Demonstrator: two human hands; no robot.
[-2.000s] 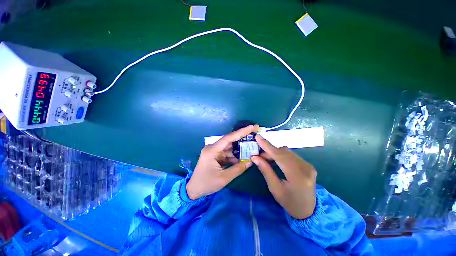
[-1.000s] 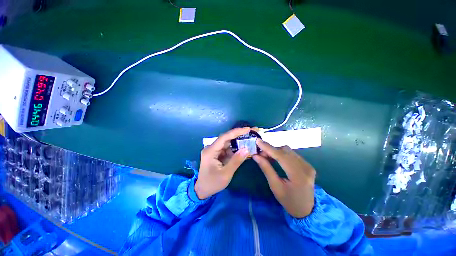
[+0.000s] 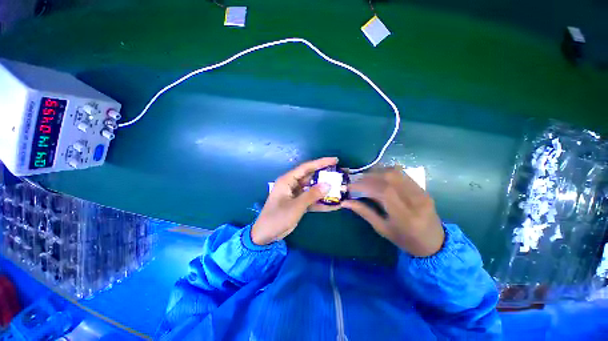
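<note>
A round black electronic module (image 3: 341, 188) with a silver-white battery (image 3: 331, 184) on its face is between my hands. My left hand (image 3: 291, 201) grips the module, thumb on the battery. My right hand (image 3: 393, 206) is at the module's right side, its fingers blurred; whether they hold anything is unclear. A white power lead (image 3: 398, 123) loops from the power supply (image 3: 50, 120) and ends behind my right fingers. A white backing strip (image 3: 416, 176) lies behind my hands, mostly hidden.
Two batteries with yellow edges (image 3: 235, 16) (image 3: 376, 31) lie on the far green band. A dark object with a pale top (image 3: 575, 43) stands at far right. A clear tray with white pieces (image 3: 541, 193) is at right. A clear blister tray (image 3: 73, 240) is at lower left.
My right hand has shifted right and turned, covering more of the strip. The battery on the module appears whiter and brighter. The far batteries have shifted left in view. The supply's digits have changed.
</note>
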